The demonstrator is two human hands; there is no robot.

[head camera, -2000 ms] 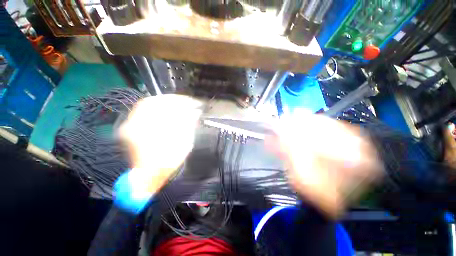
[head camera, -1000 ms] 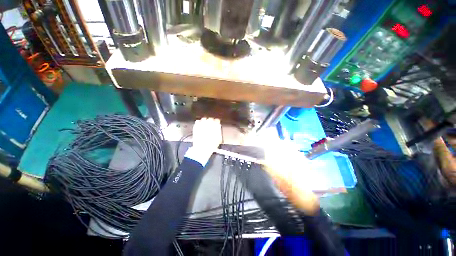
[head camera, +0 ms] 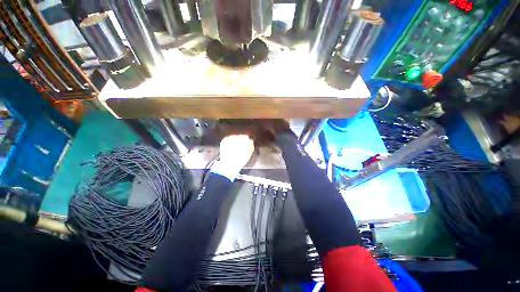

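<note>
My left hand (head camera: 236,150) is at the front of the press opening, its fingers hidden by glare and shadow; I cannot tell what it holds. My right hand (head camera: 278,126) reaches deep under the platen into the dark lower mould area and is mostly hidden. The insert bar (head camera: 265,182) lies on the work plate (head camera: 235,222) just in front of the press, with several black cables (head camera: 258,219) hanging from it towards me. A thin dark cable curves beside my left hand.
The upper platen (head camera: 239,107) hangs above both hands, between shiny guide pillars (head camera: 139,34). A large black cable coil (head camera: 128,199) lies at left. Cable strands cross the front. A blue tray (head camera: 415,191) and a control panel (head camera: 425,51) are at right.
My right hand has moved from the right end of the insert bar forward, deep under the platen. My left hand stays at the press opening. The bar stays on the plate.
</note>
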